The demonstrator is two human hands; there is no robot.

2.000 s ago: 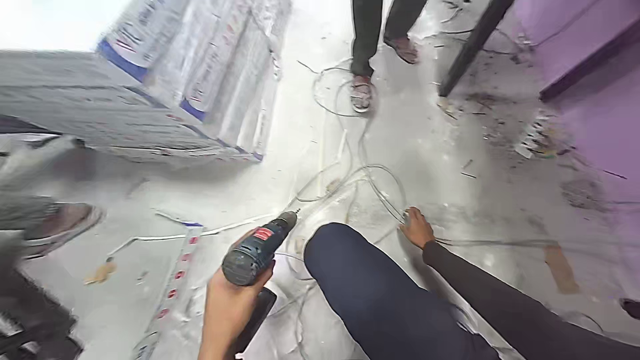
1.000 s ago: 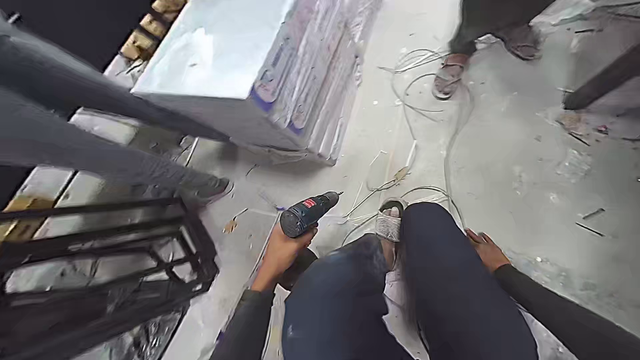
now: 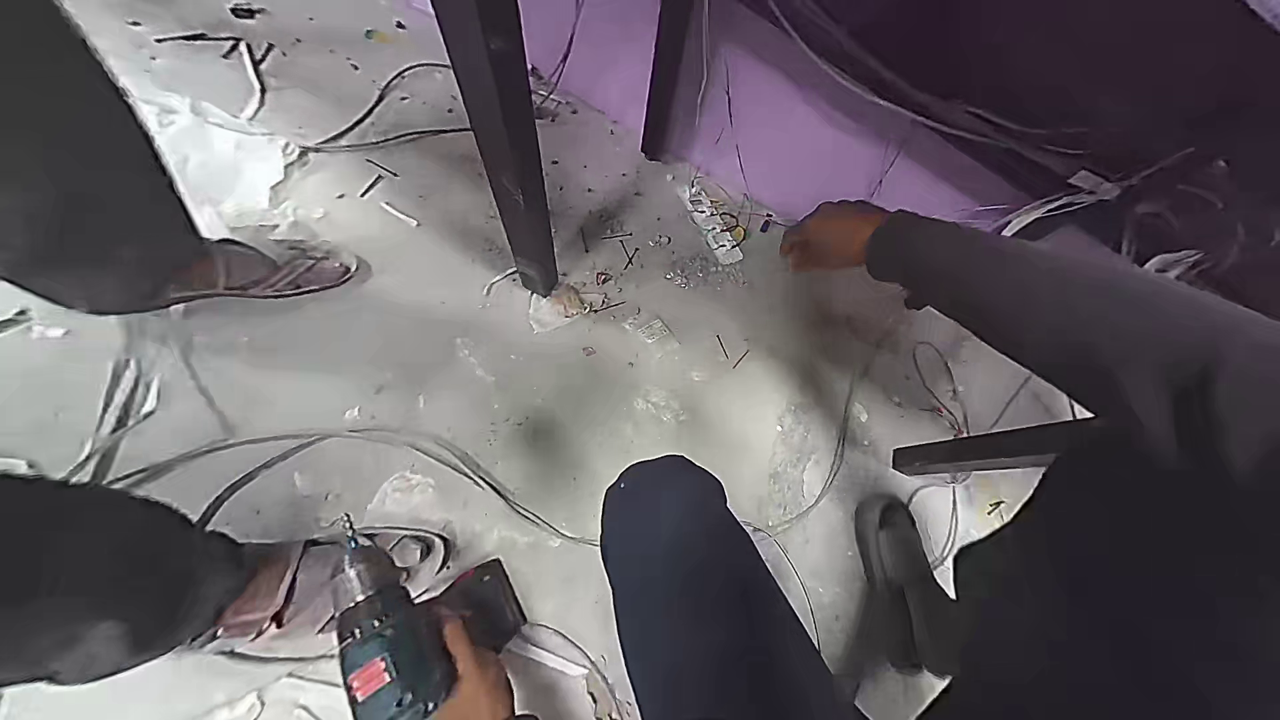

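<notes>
At the bottom left, my left hand [image 3: 478, 672] grips a cordless drill [image 3: 390, 640] by its handle, with a bit in the chuck pointing up the view. Upper right, my right hand [image 3: 832, 238] reaches low over the floor by the purple wall [image 3: 790, 165]. Its fingertips lie just right of a white connector strip [image 3: 714, 222] with small coloured bits around it; whether they hold anything small cannot be told. My bent knee [image 3: 665, 500] in dark trousers is between the hands.
Another person's sandalled feet [image 3: 265, 272] stand at left, one beside the drill. Dark table legs [image 3: 505, 150] come down near the top. Loose grey cables [image 3: 450, 455] cross the littered floor. A dark slipper [image 3: 890, 570] and a dark bar [image 3: 990, 448] lie at right.
The view has swung far to the right, toward the purple wall. My right hand, beside my knee one second ago, now reaches out near the connector strip. The drill stays in my left hand.
</notes>
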